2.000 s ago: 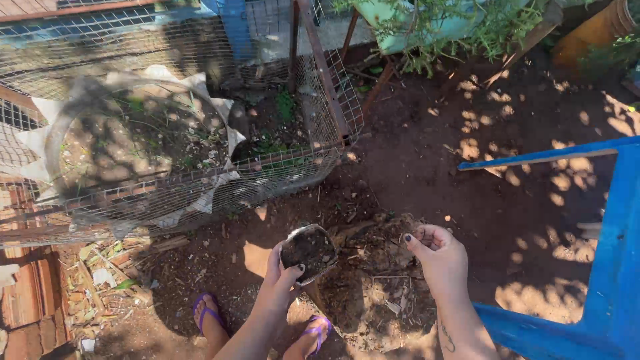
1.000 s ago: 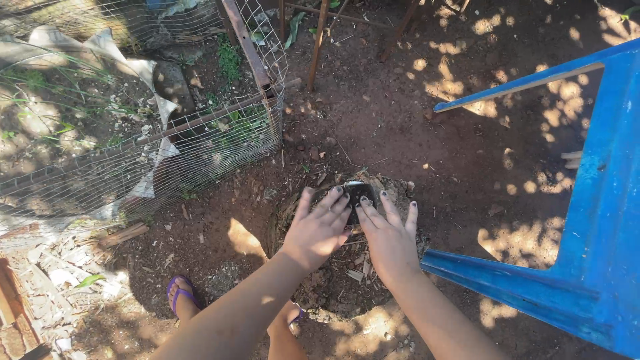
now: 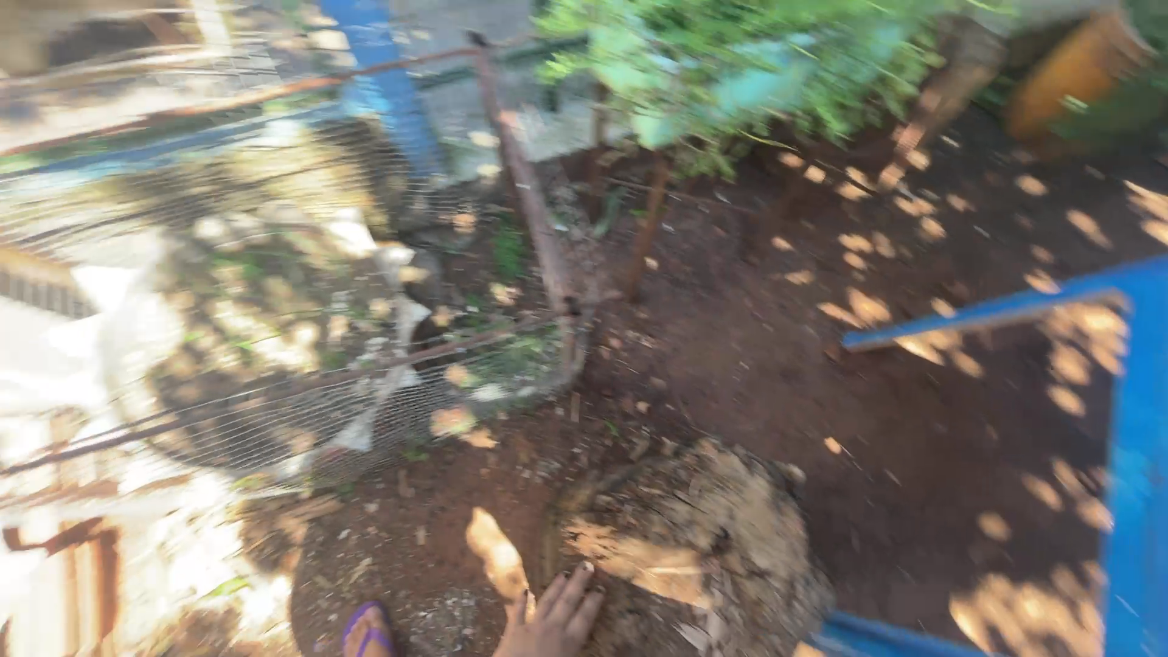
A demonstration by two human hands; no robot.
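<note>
At the bottom edge, a bare hand (image 3: pixel 555 620) shows with its fingers spread, held over the near left rim of a tree stump (image 3: pixel 748 538); from its position it seems to be my left hand. Nothing shows in its fingers. My right hand is out of the picture. The small dark pot with soil is not in sight. The stump's top is rough, with wood chips and a sunlit patch. Motion blurs the view.
A wire mesh fence (image 3: pixel 301 401) on rusty bars encloses a round planter (image 3: pixel 265 319) at left. A blue plastic chair (image 3: pixel 1136 438) lies at right. Green foliage (image 3: pixel 757 73) and an orange pot (image 3: pixel 1077 73) stand behind. A foot in a purple flip-flop (image 3: pixel 370 630) is below.
The dark pot, held earlier and then between both hands on the stump, has gone out of view. The right hand has left the picture. The view has shifted upward.
</note>
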